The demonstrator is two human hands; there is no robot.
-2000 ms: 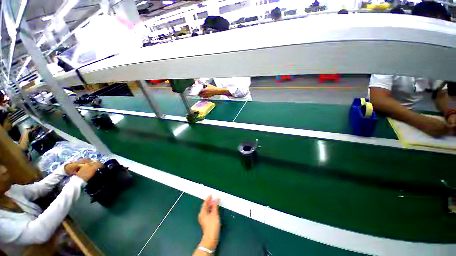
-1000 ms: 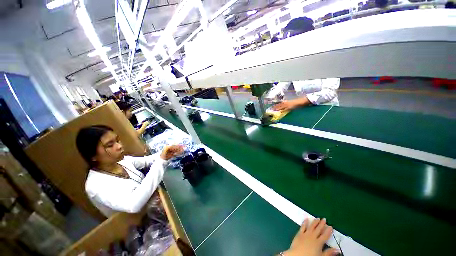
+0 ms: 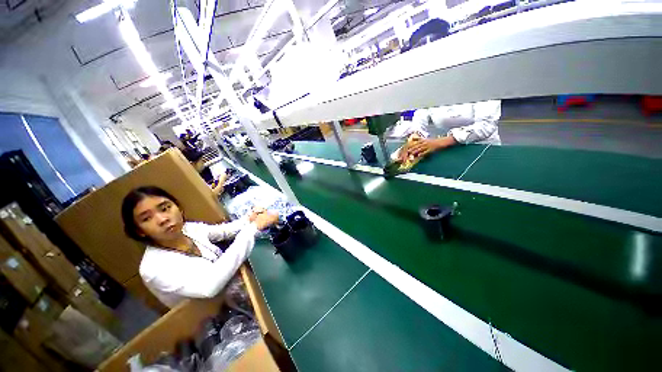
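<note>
Neither of my hands is in the picture. A black cylindrical unit [image 3: 435, 221] stands upright on the dark green conveyor belt [image 3: 522, 269], in front of me. It has a silver rim with a dark hole on top and a thin piece sticking out to the right. A thin dark wire [image 3: 495, 340] shows against the white rail [image 3: 428, 298] at the lower right. The green bench [image 3: 330, 312] lies on the near side of the rail.
A worker [image 3: 190, 251] sits at the left beside black housings [image 3: 293, 234] and clear plastic bags [image 3: 255, 200]. An open cardboard carton [image 3: 266, 312] holds bagged dark cylinders at the lower left. Another worker's hands [image 3: 421, 149] are across the belt over a yellow pad. A white shelf [image 3: 472, 73] runs above.
My visible hand has left the picture at the bottom. The view first swung left, bringing in the carton and seated worker. That worker's face has turned towards me.
</note>
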